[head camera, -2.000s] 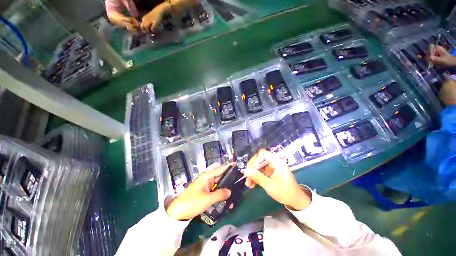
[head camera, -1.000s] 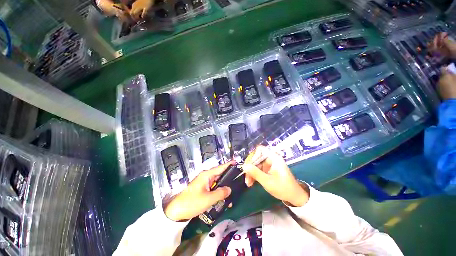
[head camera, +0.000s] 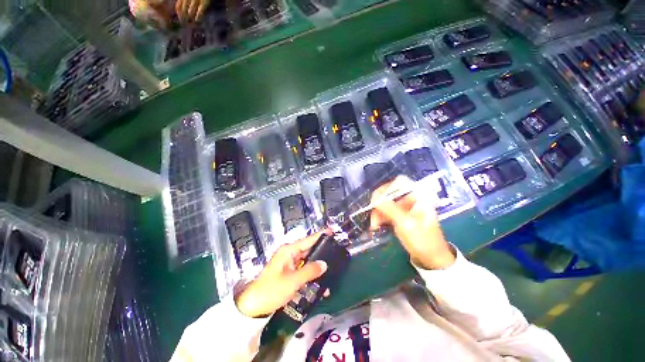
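Observation:
My left hand [head camera: 283, 277] holds a black phone or radio housing [head camera: 329, 260] just in front of the clear blister tray [head camera: 272, 196]. My right hand [head camera: 408, 215] holds pale tweezers [head camera: 378, 203] like a pen, their tip over a dark gridded adhesive sheet [head camera: 375, 185]. The sheet lies slanted across the tray's front row and partly covers housings there. Other housings sit in the tray's pockets; one back-row pocket [head camera: 274, 157] has no black housing. Whether a small sticker is on the tweezer tip cannot be seen.
A second filled tray [head camera: 498, 111] lies at the right. A narrow gridded strip [head camera: 185, 187] lies along the left edge. Stacked trays [head camera: 78, 272] stand at far left. A pale post [head camera: 85, 152] crosses the left side. Another person's hands [head camera: 177, 10] show at the top. A blue stool [head camera: 541, 258] is lower right.
My right hand and the tweezers have moved away from the housing, up and right, onto the gridded sheet. My left hand still holds the housing. The neighbour's hands at far right have left the tray.

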